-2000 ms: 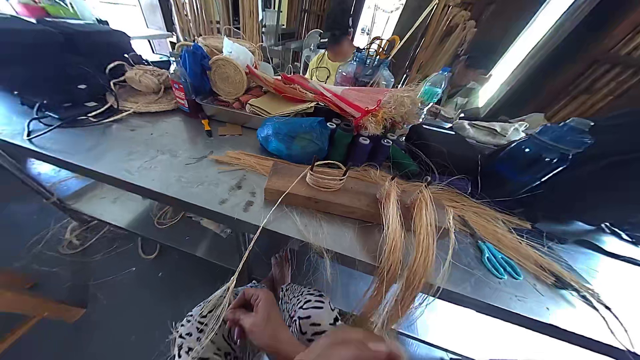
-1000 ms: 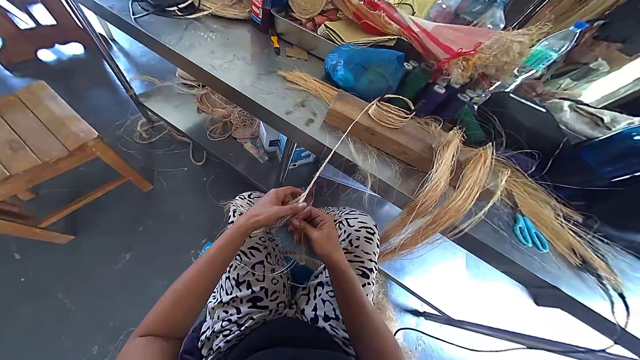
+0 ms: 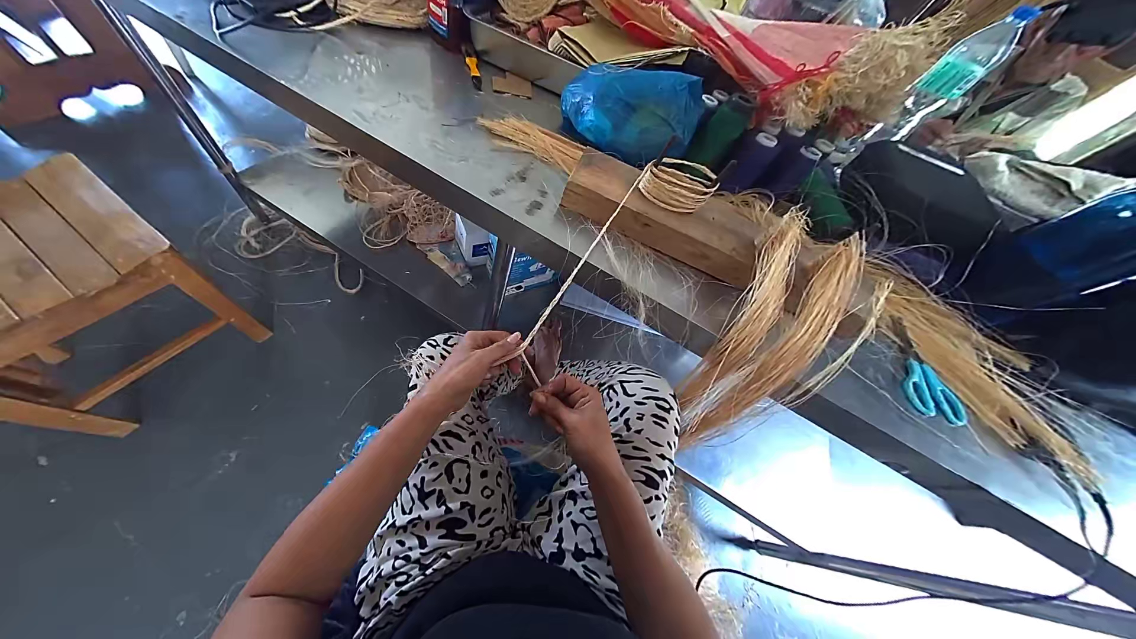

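Note:
A thin braided fibre cord (image 3: pixel 586 257) runs taut from a small coil of cord (image 3: pixel 677 185) down to my lap. The coil sits around a peg on a wooden block (image 3: pixel 666 226). My left hand (image 3: pixel 475 364) pinches the cord near its lower end, above my knees. Just below and to the right, my right hand (image 3: pixel 571 410) grips strands of the cord between thumb and fingertips. Long bundles of loose tan fibre (image 3: pixel 754 319) lie over the block and hang off the table's front edge.
The metal table (image 3: pixel 399 115) holds a blue plastic bag (image 3: pixel 630 111), thread spools (image 3: pixel 723 131), teal-handled scissors (image 3: pixel 934 392), a yellow-and-black cutter (image 3: pixel 472 67) and a plastic bottle (image 3: pixel 967 71). Tangled fibre (image 3: pixel 390 200) lies on the lower shelf. A wooden stool (image 3: pixel 98 248) stands at left.
Two seconds ago my hands were partly out of view at the bottom; now both are on the cord above my lap. The view has tilted down and swung left.

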